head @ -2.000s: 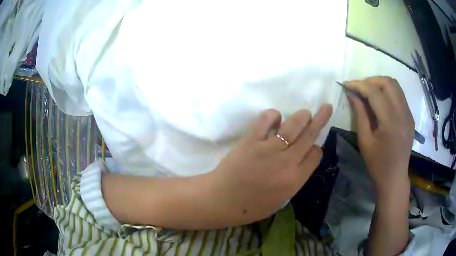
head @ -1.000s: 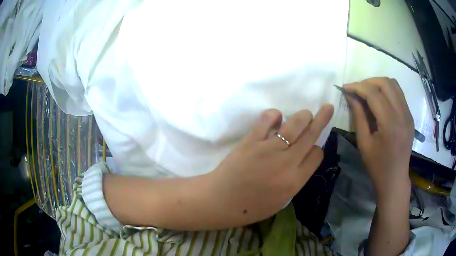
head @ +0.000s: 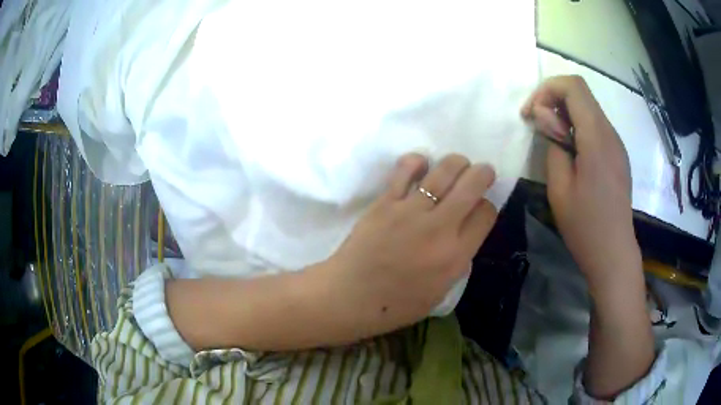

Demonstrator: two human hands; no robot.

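A large white cloth point(head: 316, 103) fills the middle, very bright, its right edge running down beside my right hand. My left hand point(head: 419, 237), with a ring, lies over the cloth's lower right part, fingers bent into it; a bit of cloth shows below the palm. My right hand point(head: 569, 134) is at the cloth's right edge, thumb and fingertips closed together there. A thin dark tool point(head: 568, 145) shows partly inside this hand; its tip is hidden. Whether the fingertips also pinch the cloth edge is hard to tell.
Silver snips point(head: 660, 115) lie on the white table point(head: 609, 91) at right, beside a long black object point(head: 672, 63). Black scissor handles point(head: 703, 178) are at far right. A plastic-covered yellow-framed rack point(head: 99, 245) stands at left. White pieces point(head: 28, 63) hang upper left.
My right hand has moved up and slightly left, and the tool's tip no longer sticks out past the fingers. My left hand and the cloth's right edge have shifted left.
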